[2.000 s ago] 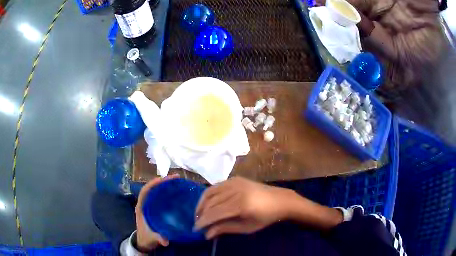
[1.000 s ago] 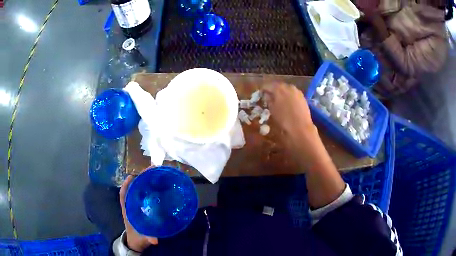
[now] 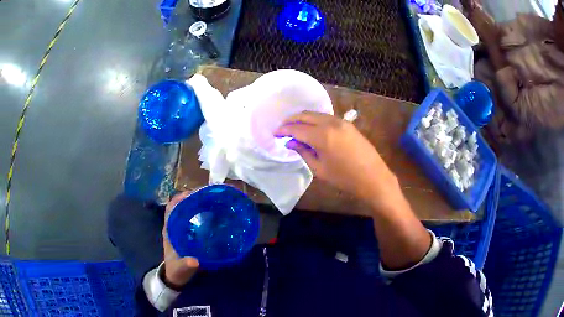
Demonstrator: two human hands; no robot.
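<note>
My left hand [image 3: 179, 267] holds an open blue half shell [image 3: 213, 226] low in front of me, its hollow facing up. My right hand [image 3: 349, 158] is over the white glue pot [image 3: 312, 93], fingertips down at its inside. A violet glow shows at these fingertips, around a small white LED module [image 3: 287, 143] mostly hidden by the fingers. The pot stands on a crumpled white cloth [image 3: 272, 182] on the brown board [image 3: 346, 198]. One loose white module [image 3: 350, 116] shows on the board; my right hand may cover others.
A blue tray [image 3: 479, 192] of white modules stands at the board's right. Blue balls are left of the board [image 3: 168, 111], on the mesh belt [image 3: 301, 22] and beyond the tray [image 3: 474, 103]. Bottles stand upper left. A person's brown sleeve [image 3: 525, 68] is upper right. Blue crates flank me.
My right hand went from the half shell to the loose modules, then left to the glue pot, where violet light now shows. My left hand keeps the half shell. The view has shifted.
</note>
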